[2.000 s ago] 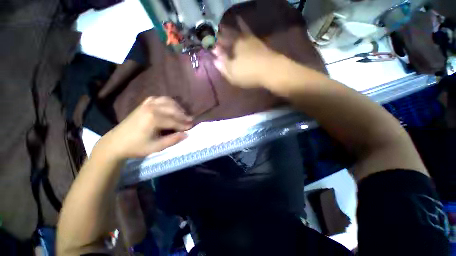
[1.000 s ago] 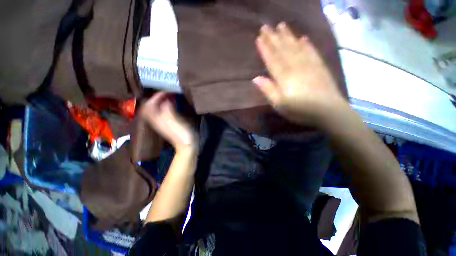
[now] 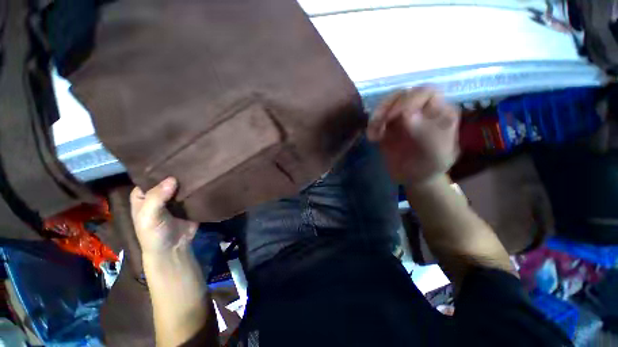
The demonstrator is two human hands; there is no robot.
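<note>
A brown garment panel lies over the white table's front edge and hangs towards my lap. A long strip with seam lines lies slanting on it, with a short dark slit at its right end. My left hand holds the panel's lower left edge, thumb on top, fingers hidden underneath. My right hand is blurred, beside the panel's right corner, fingers curled; whether it touches the cloth is unclear.
The white table has a ruler-marked front edge. Stacked brown panels hang at the left. An orange-red plastic bag and a blue container are low left. Blue baskets and brown cloth are at the right.
The panel has left the needle area, and a stitched strip now shows on its surface. My left hand has come onto its lower left edge. My right hand has moved off its top towards the right corner.
</note>
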